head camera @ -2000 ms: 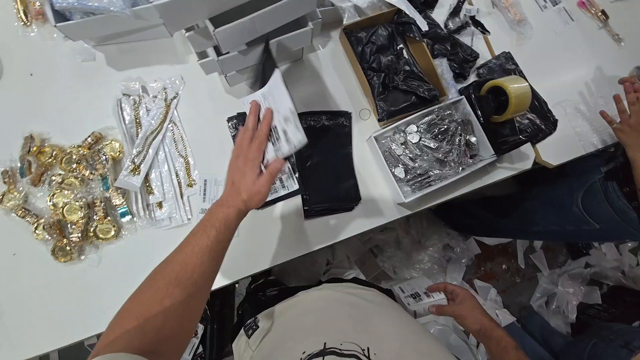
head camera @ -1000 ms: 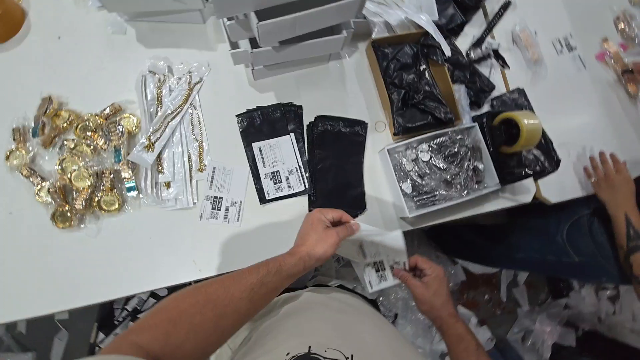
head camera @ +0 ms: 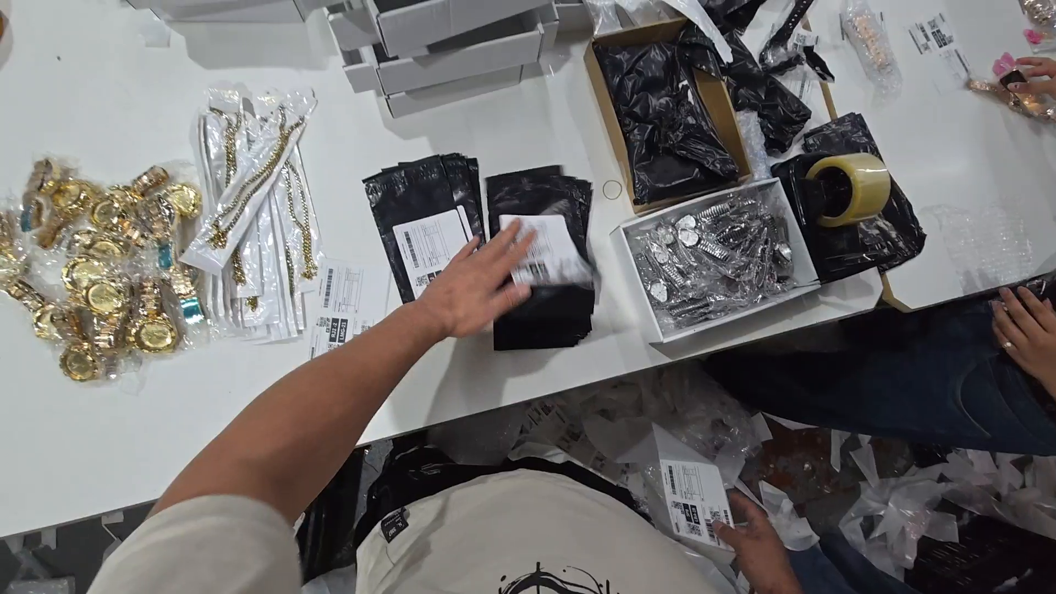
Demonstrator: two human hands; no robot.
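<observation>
My left hand (head camera: 478, 285) lies with spread fingers over two stacks of black plastic mailer bags. Its fingertips touch a white printed label (head camera: 549, 252) on the right stack (head camera: 540, 318). Another label (head camera: 425, 243) lies on the left stack (head camera: 421, 186), partly under the hand. Below the table edge, my right hand (head camera: 755, 536) holds a sheet of printed labels (head camera: 693, 503) between thumb and fingers. A loose label sheet (head camera: 342, 301) lies on the table left of the stacks.
Bagged gold watches (head camera: 103, 289) and bagged gold chains (head camera: 264, 206) lie at left. Right of the stacks stand a white box of silver watches (head camera: 643, 293), a cardboard box (head camera: 606, 99) with black bags, and a tape roll (head camera: 858, 190). White boxes (head camera: 462, 70) are stacked behind. A co-worker's hands (head camera: 1027, 330) are at right.
My left hand has moved from the label sheet at the table edge up to the bags. A label now lies on the right stack, bare one second ago. The right hand has moved lower.
</observation>
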